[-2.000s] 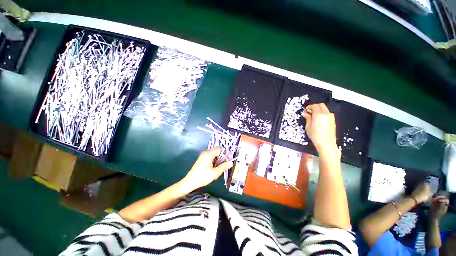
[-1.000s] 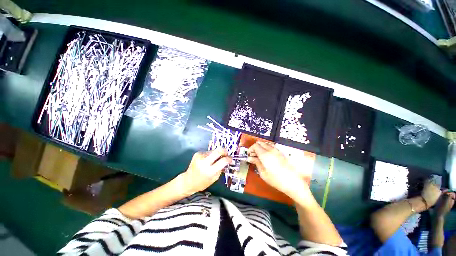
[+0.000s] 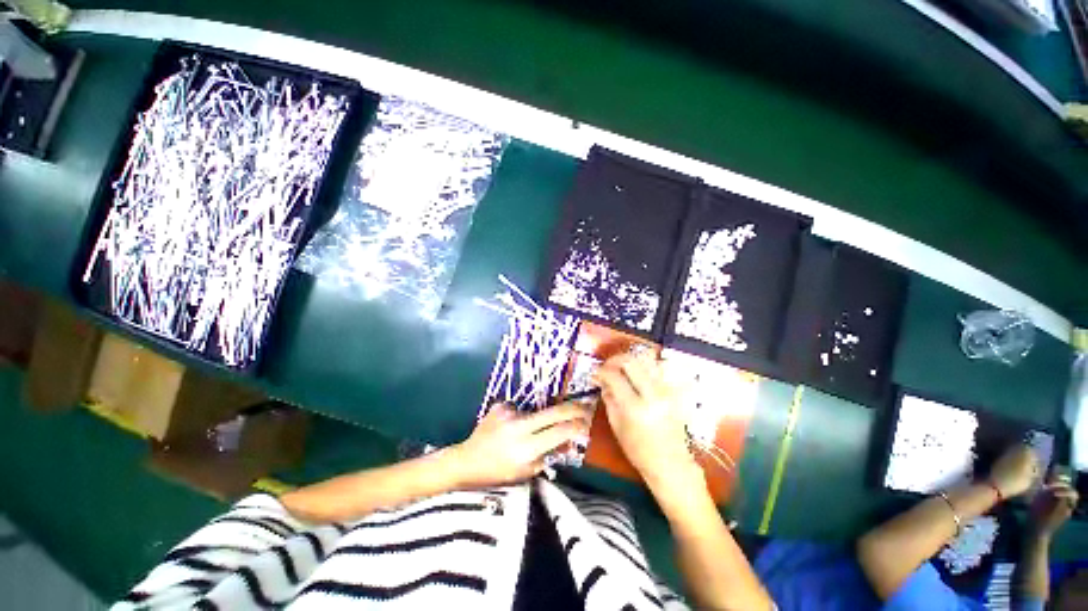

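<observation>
My left hand (image 3: 525,442) lies over the left end of the orange mat (image 3: 609,444), its fingers bent over the silvery-white fixture (image 3: 570,454), which is mostly hidden. My right hand (image 3: 644,406) is just right of it, fingertips down on the mat. The fingertips of both hands almost meet, with a thin dark thing (image 3: 582,395) between them. What either hand grips is too small and blurred to tell. A loose bundle of thin white pieces (image 3: 529,352) lies just beyond my left hand. A pale perforated plate (image 3: 712,388) lies right of my right hand.
Behind the mat stand three black trays: small whitish-purple parts (image 3: 605,290), white parts (image 3: 710,292), and a few bits (image 3: 845,344). A large black tray (image 3: 81,257) of white pieces and a clear bag (image 3: 412,197) are left. Another person's arm (image 3: 913,543) is right.
My right hand has come from the middle small tray down to the fixture beside my left hand. My left hand has moved slightly right and nearer to me, uncovering more of the white bundle.
</observation>
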